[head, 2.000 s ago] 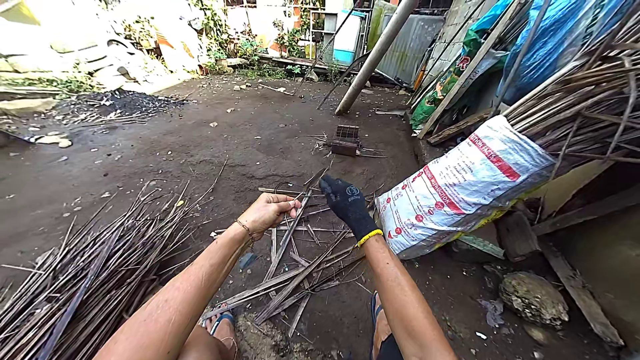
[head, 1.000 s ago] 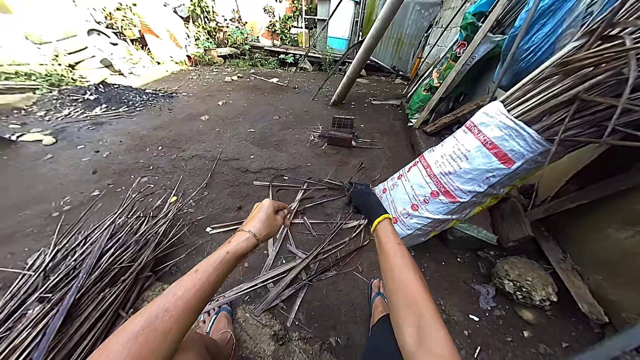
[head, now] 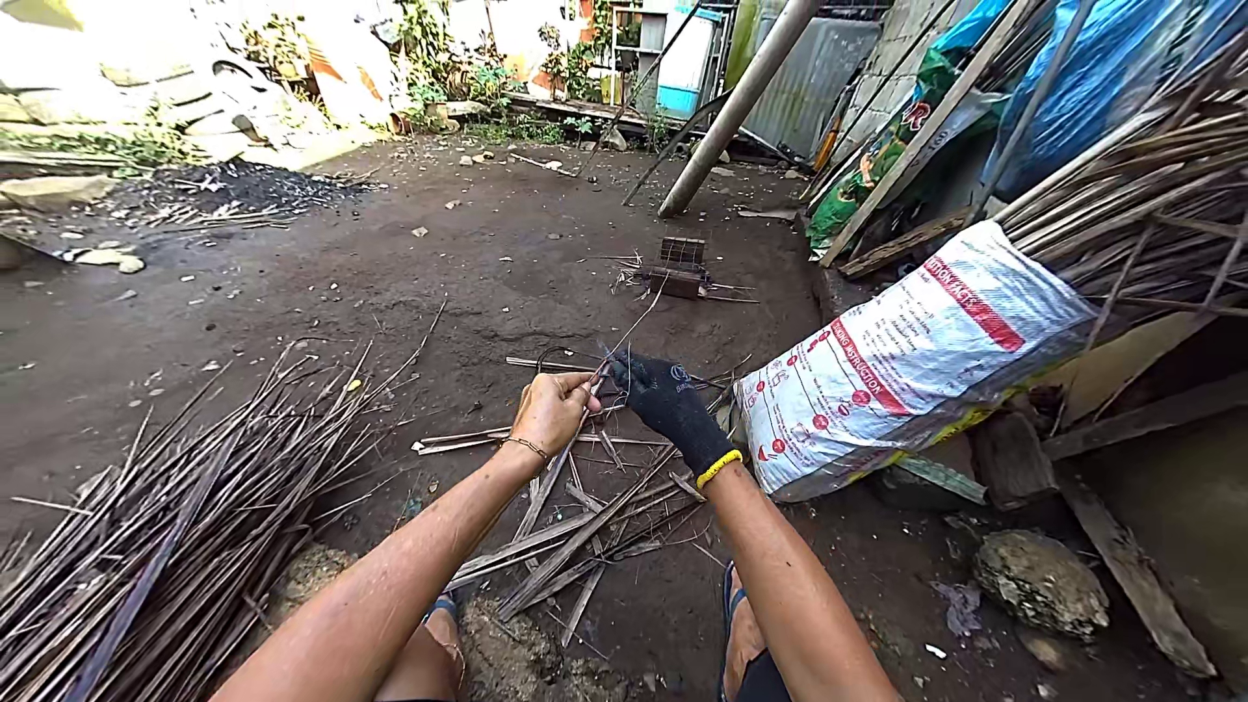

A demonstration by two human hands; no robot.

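My bare left hand (head: 554,413), with a bracelet at the wrist, pinches a thin dry stalk (head: 639,320) that slants up and away. Right beside it, my right hand (head: 673,398) wears a black knit glove with a yellow cuff; its fingers are closed around the same stalk, perhaps with a thin blade, too blurred to tell. Below both hands, loose dry strips (head: 585,546) lie scattered on the dirt between my feet. A large pile of dry stalks (head: 146,526) spreads at the lower left.
A white printed sack (head: 877,361) leans at the right under bundled dry stalks (head: 1150,195). Farther ahead, a small rusty metal piece with a grid (head: 681,263) sits on the dirt, near a slanted pole (head: 741,107). A rock (head: 1041,583) lies at the lower right.
My hands were apart a second ago, the left over the strips and the right near the sack. They have come together, with a thin stalk between them.
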